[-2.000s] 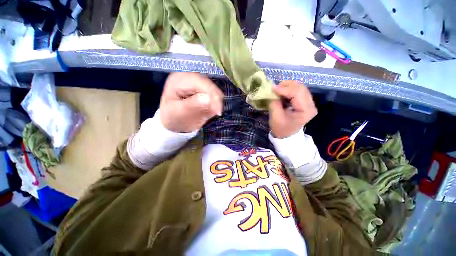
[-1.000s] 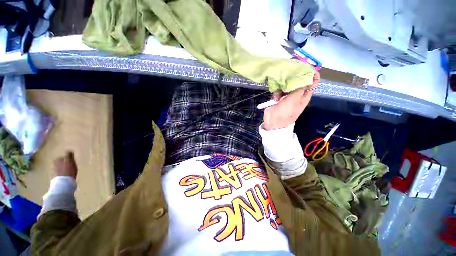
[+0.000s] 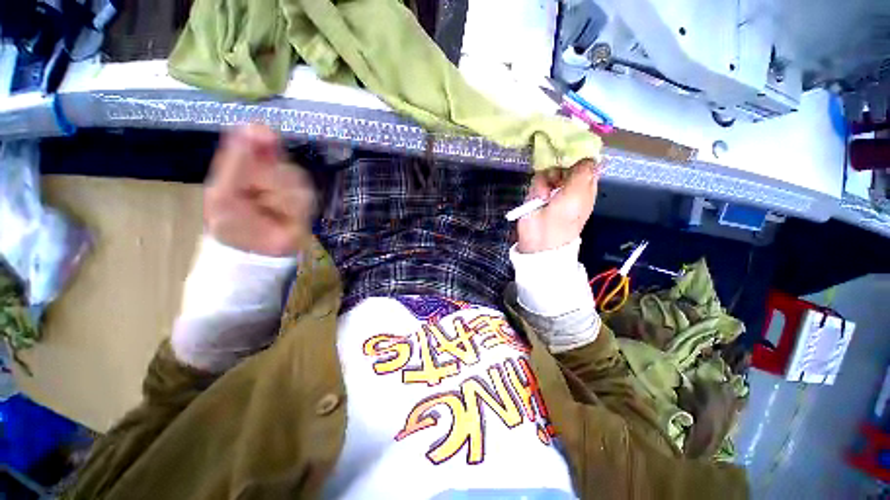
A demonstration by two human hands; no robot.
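Note:
The light green knit garment lies over the table edge, its sleeve stretched to the right. My right hand pinches the sleeve end at the table's front edge. It also holds a thin pale stick, whose other end is hidden in the fingers. My left hand is raised at the left, away from the sleeve and motion-blurred. Its fingers look drawn together, but whether they hold anything such as thread cannot be seen.
Blue and pink snips lie on the table near the white machine. Orange-handled scissors and a green cloth pile are at lower right. A tan board and a plastic bag are at left.
My left hand first left the sleeve for the far lower left, then came back up and inward. My right hand keeps the sleeve end, now slightly lower than a second ago.

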